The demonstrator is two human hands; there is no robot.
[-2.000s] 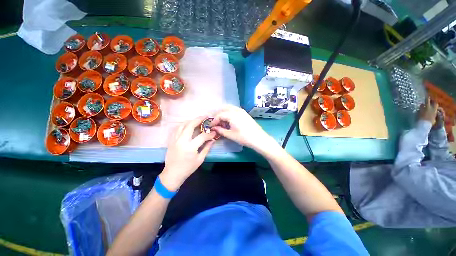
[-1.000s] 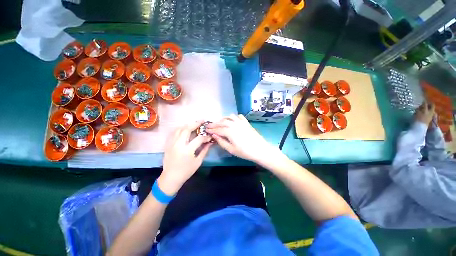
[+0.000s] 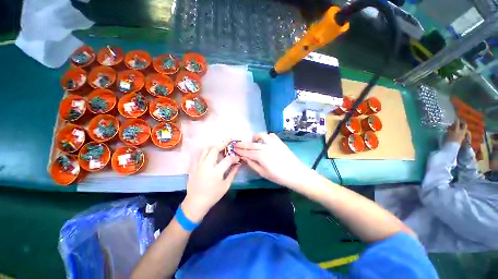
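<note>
My left hand [image 3: 212, 170] and my right hand [image 3: 267, 158] meet over the front edge of the white sheet. Between their fingertips they hold a small circuit board assembly [image 3: 231, 147], mostly hidden by the fingers. Its exact shape cannot be told. Orange round cups [image 3: 134, 104] stand in rows at the left, each with a green, white and silver piece inside. My left wrist wears a blue band.
An orange electric screwdriver [image 3: 309, 42] hangs above a blue-sided screw feeder [image 3: 306, 98]. Several orange cups stand on brown cardboard [image 3: 396, 131]. Clear blister trays [image 3: 229, 27] lie behind. A person's grey sleeve [image 3: 442, 169] is at far right. A blue-lined bin [image 3: 104, 240] is below the bench.
The view has shifted slightly. The hanging screwdriver appears more fully in view, with its cable end showing. Both hands stay together at the small assembly, with the fingers slightly changed.
</note>
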